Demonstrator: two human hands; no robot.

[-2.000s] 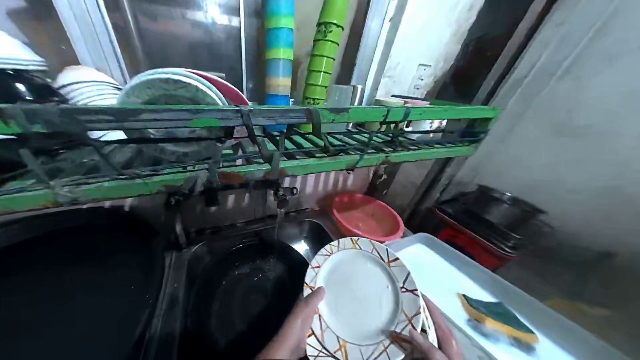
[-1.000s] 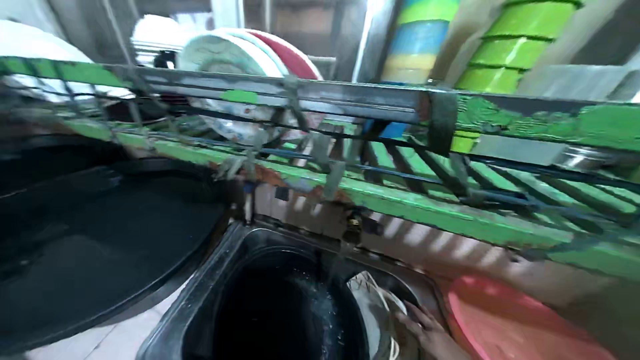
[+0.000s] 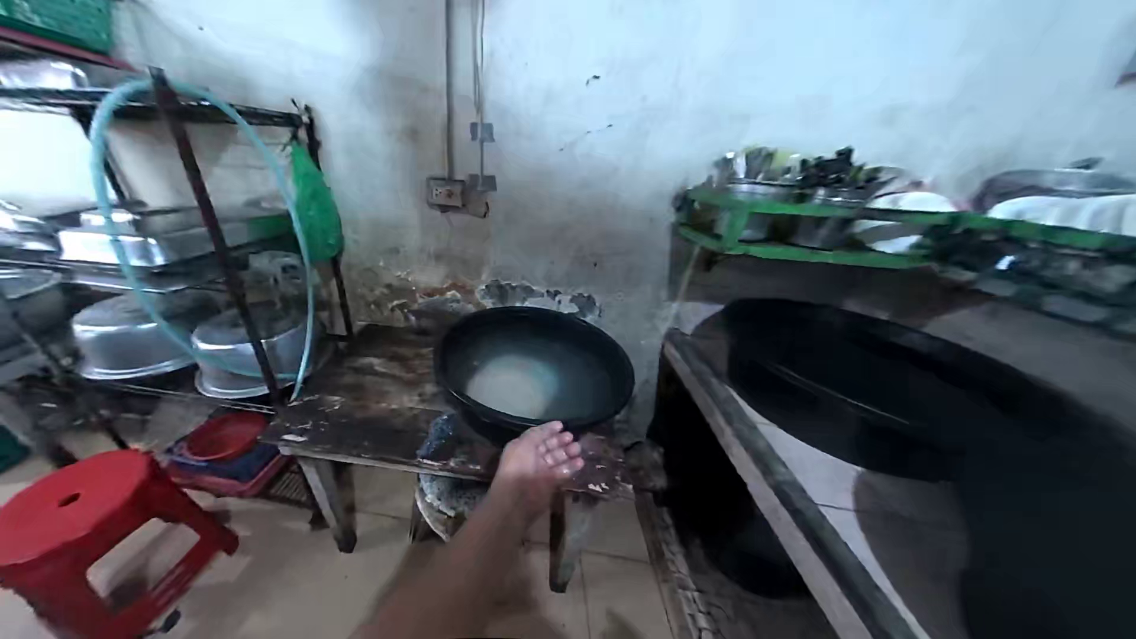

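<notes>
My left hand (image 3: 539,454) reaches out from the bottom of the view with the palm turned up and to the right, its fingers slightly curled and nothing held. It is just in front of the near rim of a round black basin (image 3: 586,377), which has cloudy liquid in it; whether hand and rim touch cannot be told. The basin rests on a worn dark wooden bench (image 3: 373,377). My right hand is out of view.
A large black tub (image 3: 825,382) stands on the tiled counter at right, below a green rack (image 3: 799,256) with dishes. At left are a metal shelf with pots (image 3: 146,333), a looped pale hose (image 3: 297,204) and a red plastic stool (image 3: 75,506). A socket (image 3: 445,193) is on the wall.
The view has swung far to the left, away from the sink. The patterned plates held earlier are out of view. My left hand now reaches, empty, toward the basin.
</notes>
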